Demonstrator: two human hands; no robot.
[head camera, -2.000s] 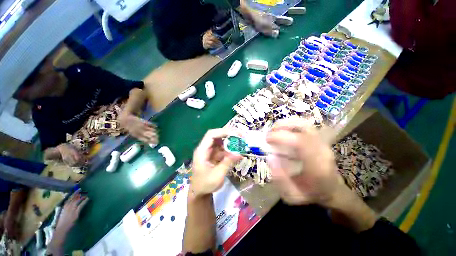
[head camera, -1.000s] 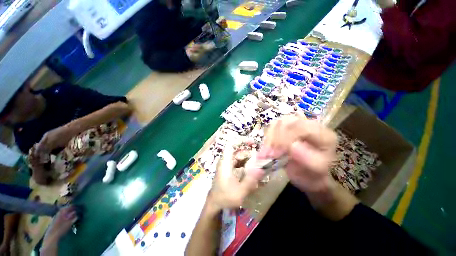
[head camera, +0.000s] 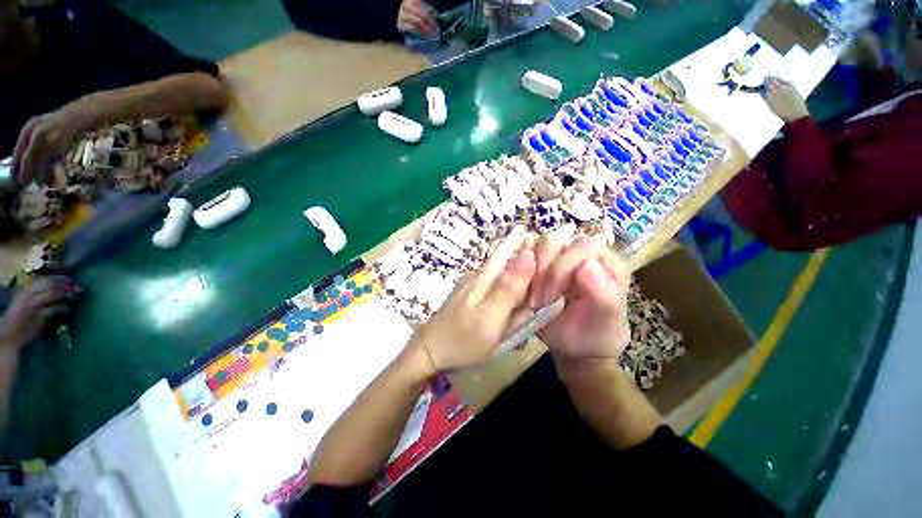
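My left hand (head camera: 470, 319) and my right hand (head camera: 586, 304) are bare and meet above the bench. They press a whitish housing (head camera: 528, 326) between them; only its pale lower edge shows, the rest is hidden by my fingers. Just beyond lies a heap of cream inner parts (head camera: 485, 192) with dark patches. Beyond the heap, blue-faced subassemblies (head camera: 622, 147) lie in close rows. Small dark round pads (head camera: 293, 324) are scattered on the printed sheet (head camera: 334, 379) to the left.
A green conveyor belt (head camera: 263, 273) carries several white housings (head camera: 399, 126). An open carton (head camera: 708, 324) with cream-brown parts is at right. Cutters (head camera: 743, 69) lie on white paper beside a person's hand (head camera: 786, 99). Other people's arms (head camera: 121, 101) are across the belt.
The open housing's green and blue inside, visible earlier, is now covered by my hands. My hands have closed together around it. The view has shifted, and the person in red has a hand near the cutters.
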